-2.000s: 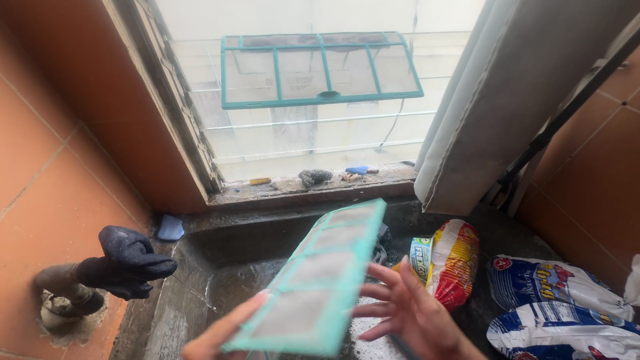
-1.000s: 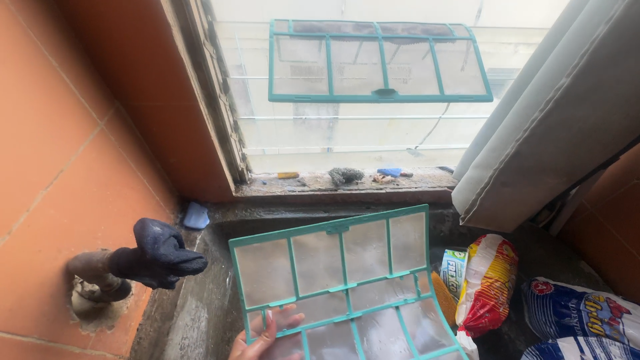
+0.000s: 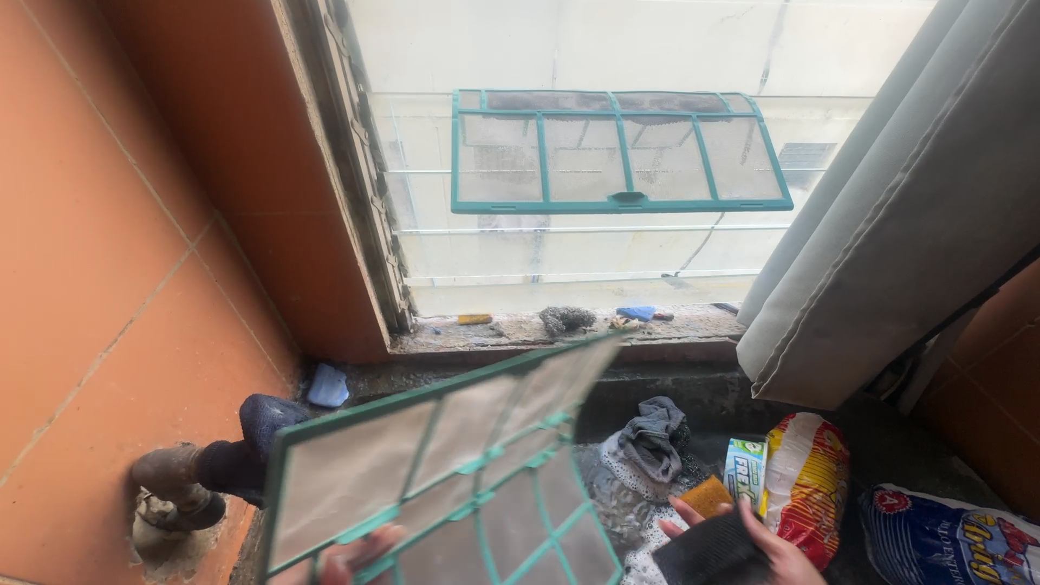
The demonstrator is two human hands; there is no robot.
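My left hand (image 3: pixel 357 554), at the bottom edge of the view, grips a mesh air filter with a green plastic frame (image 3: pixel 349 467). The filter is tilted, slightly blurred, and hides part of the sink. At the lower right my right hand (image 3: pixel 780 548) holds a flat black object (image 3: pixel 711 546), whose kind I cannot tell. Beyond its fingers lies an orange-brown sponge or block (image 3: pixel 705 496). A wet grey cloth (image 3: pixel 654 439) rests among suds in the dark sink. Another green-framed mesh filter (image 3: pixel 621 158) leans against the louvred window.
A small box (image 3: pixel 745 467), a red-yellow packet (image 3: pixel 808 479) and a blue packet (image 3: pixel 934 528) stand right. The sill (image 3: pixel 520 329) holds a scouring pad (image 3: pixel 566 319). Left are a blue piece (image 3: pixel 327 385) and a cloth-wrapped pipe (image 3: pixel 175 471); a grey curtain (image 3: pixel 877 219) hangs right.
The held filter has tilted and swung left since a second ago. My right hand, empty beside the filter two seconds ago, now has the black object in it.
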